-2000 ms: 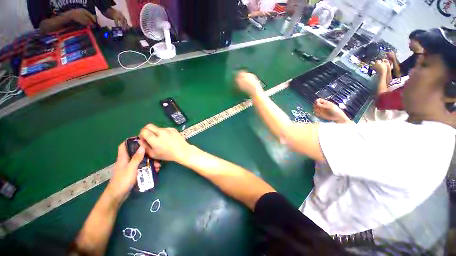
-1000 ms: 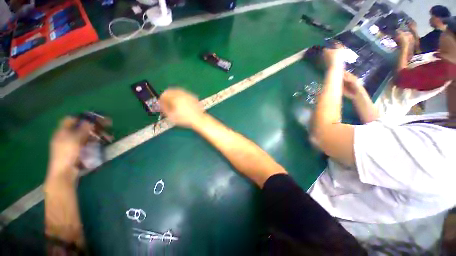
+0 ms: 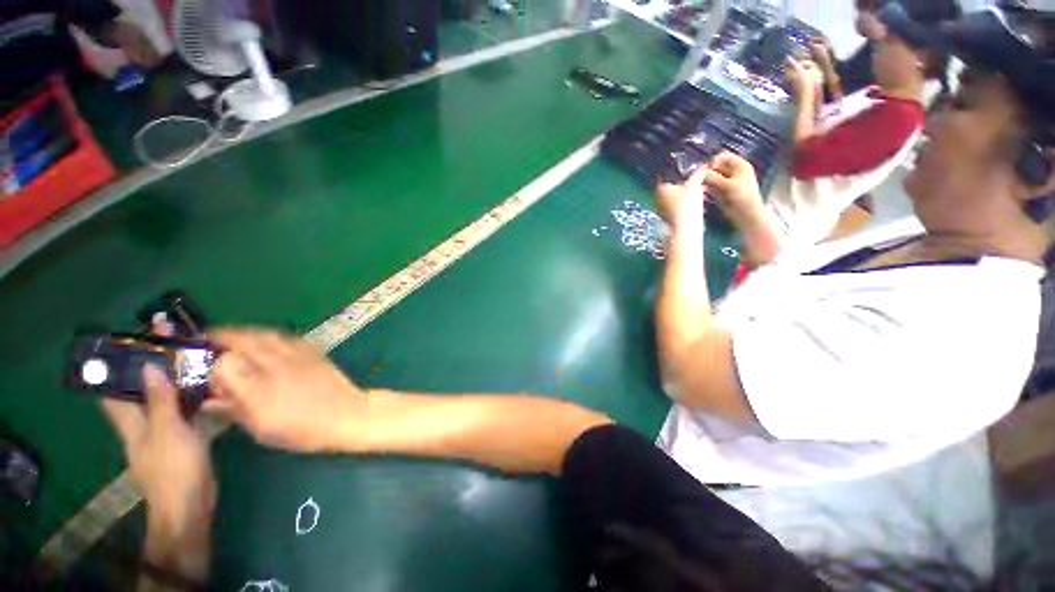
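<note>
A black phone body (image 3: pixel 119 368) with a round white spot and a pale board at its right end is held at the left, above the belt's edge strip. My left hand (image 3: pixel 168 445) holds it from below, thumb on its face. My right hand (image 3: pixel 289 387) is at its right end, fingers closed on that end; it is slightly blurred. Another black phone (image 3: pixel 174 315) lies on the green belt just behind, partly hidden. A thin white ring (image 3: pixel 307 516) lies on the green bench, and more rings (image 3: pixel 264 586) are cut off at the bottom edge.
A pale edge strip (image 3: pixel 422 273) divides bench and belt. A dark phone (image 3: pixel 17 472) is at the far left edge. Across the belt are a red-orange bin (image 3: pixel 72 174) and white fan (image 3: pixel 257 100). A person in white works at right beside a black tray (image 3: pixel 648 137) and ring heap (image 3: pixel 636 228).
My right hand has moved left from the belt phone to the held phone. My left hand now holds a phone showing a round white spot. The view has turned; the neighbour's hands are together.
</note>
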